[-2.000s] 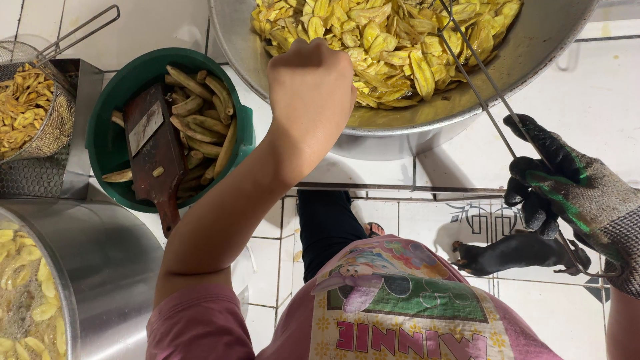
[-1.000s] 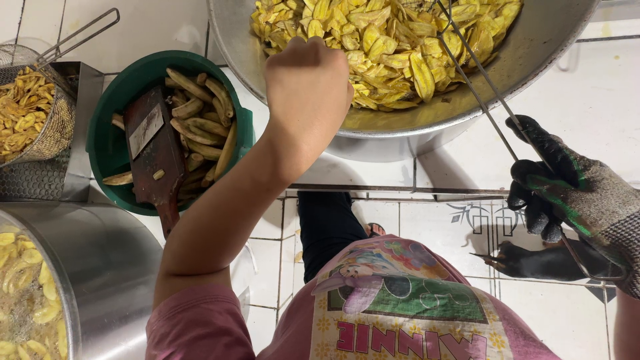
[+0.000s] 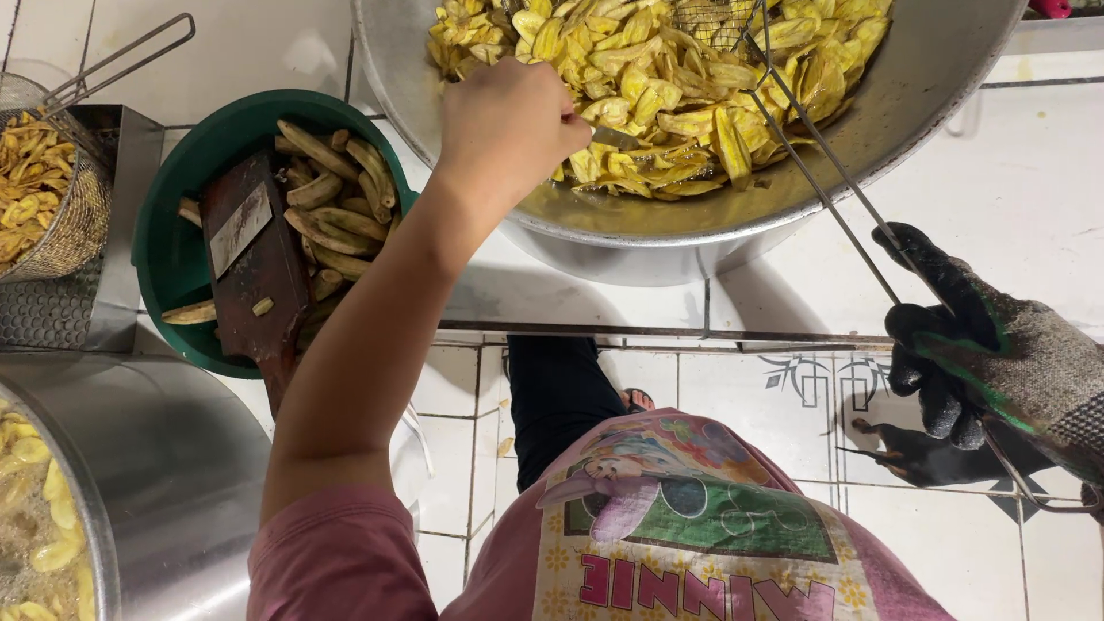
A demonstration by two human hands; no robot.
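Observation:
My bare left hand is closed over the near left rim of a large metal pan, around a metal utensil whose flat grey end shows beside the plantain slices. The rest of the utensil is hidden by my fingers. At the right, my right hand, in a grey and black work glove, grips the long wire handle of a strainer. Its mesh head rests among the yellow slices, cut off by the top edge of the view.
A green basin of peeled plantains holds a wooden slicer. Left of it stands a wire basket of fried slices; below is a metal pot of frying slices. A dark animal-like shape is on the floor.
My left hand has moved slightly farther over the pan and turned, and the utensil's flat end now shows. The dark shape on the floor has shifted. My right hand has stayed nearly still.

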